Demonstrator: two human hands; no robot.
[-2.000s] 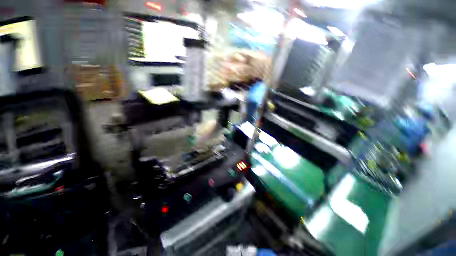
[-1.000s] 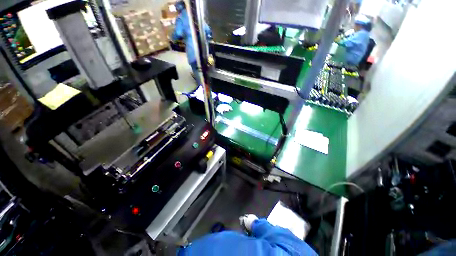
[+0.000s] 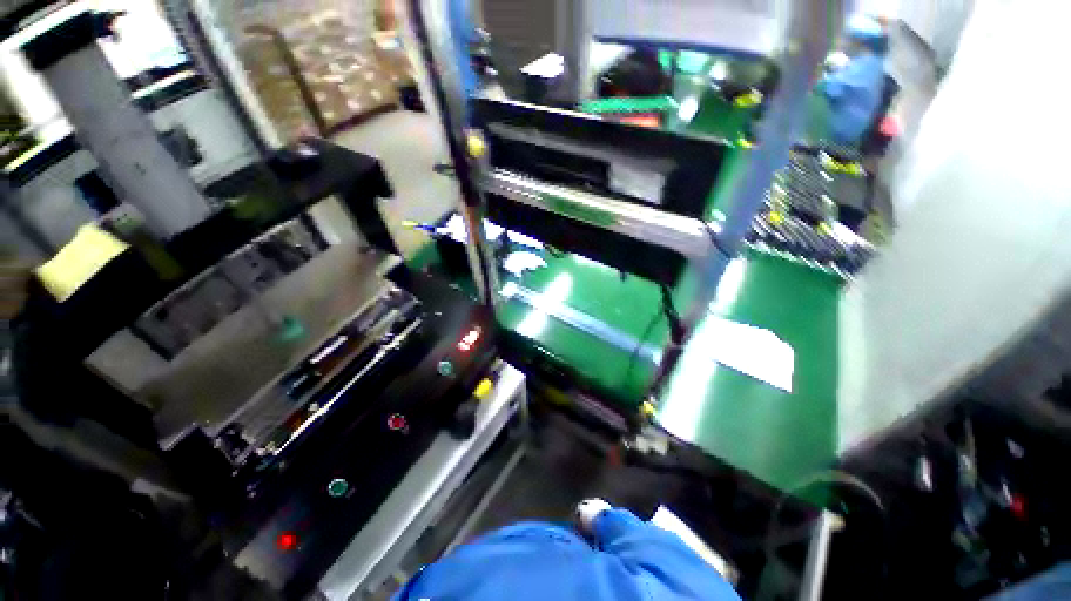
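The black test fixture (image 3: 388, 440) stands at the left, with green and red round buttons, a red lit display and a flat grey press plate (image 3: 264, 335) over its bed. Dark and orange parts show along the plate's front edge. My right hand (image 3: 593, 511), which looks white-gloved, is small at the bottom centre, at the end of a blue sleeve. Its fingers and anything in it cannot be made out. My left hand is not in view.
A black item with a yellow end (image 3: 476, 405) lies at the fixture's front right corner. A green bench (image 3: 763, 429) holds white paper (image 3: 752, 352) and rows of dark cylinder-like parts (image 3: 810, 217). A metal post (image 3: 781, 129) stands between. A person in blue (image 3: 857, 88) is behind.
The view has shifted slightly, so the fixture sits further left and lower. The blue sleeve and my right hand remain low at the centre, and less of the white item beside them shows.
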